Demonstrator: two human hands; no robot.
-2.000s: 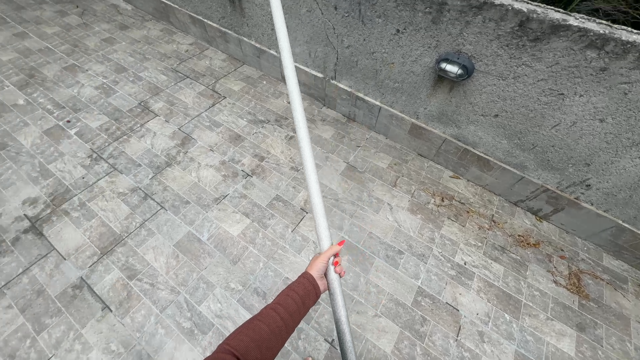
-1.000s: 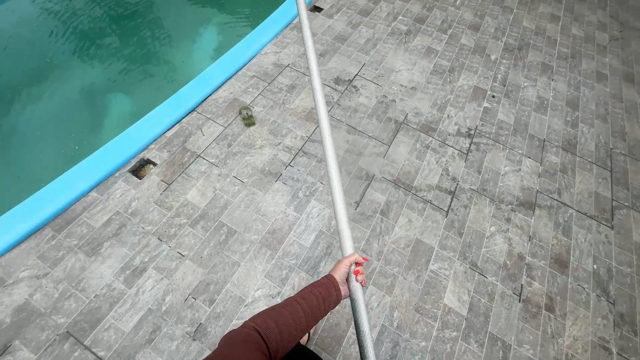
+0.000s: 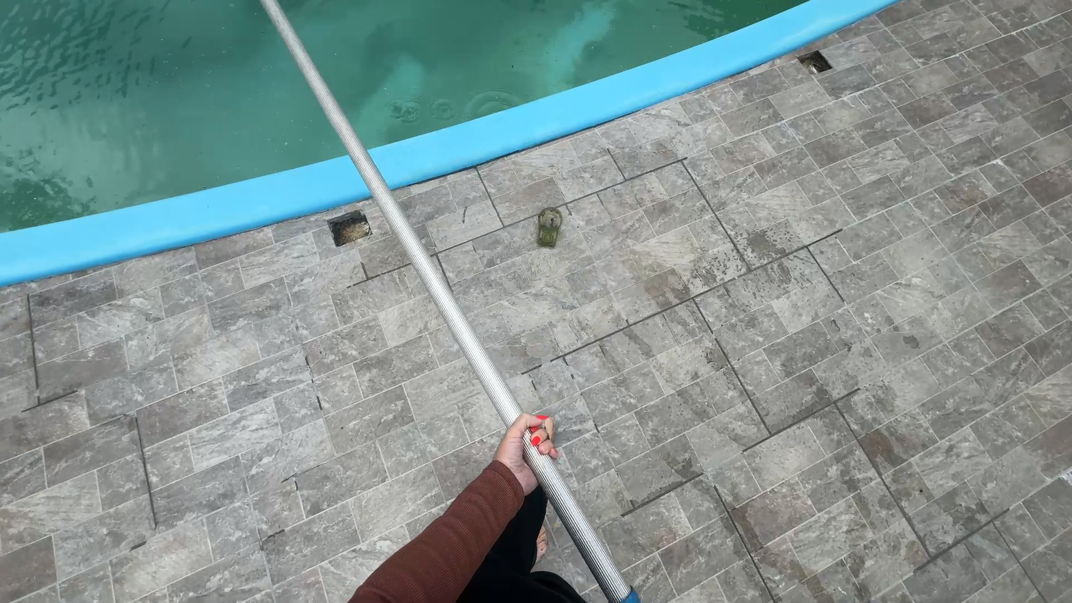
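My left hand (image 3: pixel 528 452), in a brown sleeve and with red nails, is closed around a long ribbed metal pole (image 3: pixel 452 322). The pole slants from the bottom edge, where a bit of blue shows at its end, up to the upper left. It crosses above the paving and the blue pool rim (image 3: pixel 494 138), and its upper part appears over the green water (image 3: pixel 251 109). The far end is outside the view. My right hand is not in view.
Grey stone-look tiles (image 3: pixel 653 352) pave the ground beside the pool. A small greenish object (image 3: pixel 548 227) lies on them. Two square openings, one near the pole (image 3: pixel 349 228) and one at upper right (image 3: pixel 814 62), sit near the rim. My dark-clothed leg and part of a foot show below.
The view has swung from a rough grey wall to the pool. The pole, still held in my left hand, now crosses the pool rim and leans more to the left.
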